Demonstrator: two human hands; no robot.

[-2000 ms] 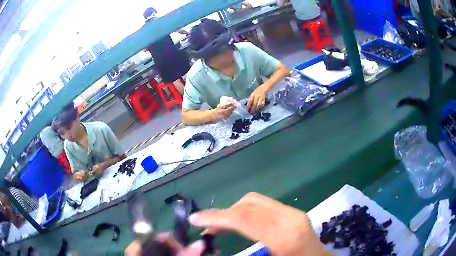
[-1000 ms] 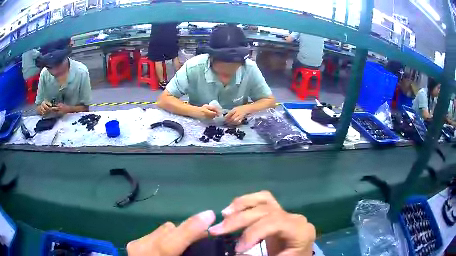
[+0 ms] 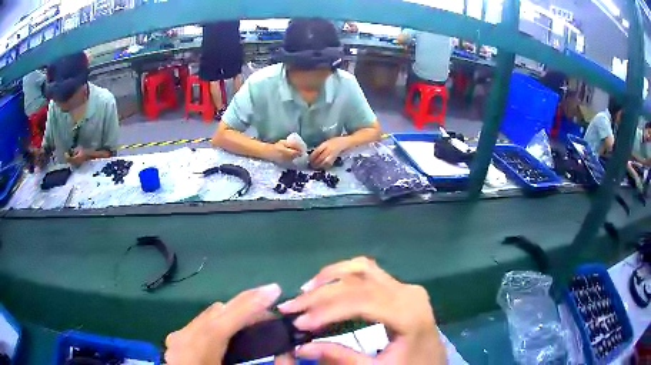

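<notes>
A black curved part [image 3: 258, 341], probably a headband, is held between my two hands at the bottom centre. My left hand [image 3: 214, 329] grips its left side, with the thumb on top. My right hand [image 3: 371, 303] closes over its right side with bent fingers. The lower part of the black piece is cut off by the frame edge and partly hidden by my fingers. I cannot tell whether a small piece is between the right fingertips.
A green belt [image 3: 342, 239] runs across in front, bearing black bands [image 3: 165, 260]. A blue tray [image 3: 107, 348] lies lower left. A clear plastic bag [image 3: 532, 321] and a blue tray of rowed parts [image 3: 598, 314] lie right. A green post [image 3: 494, 107] rises ahead. People sit opposite.
The view has levelled from its earlier tilt. My hands have come together around the black part and moved slightly left in the picture. The band on the belt appears slightly further left.
</notes>
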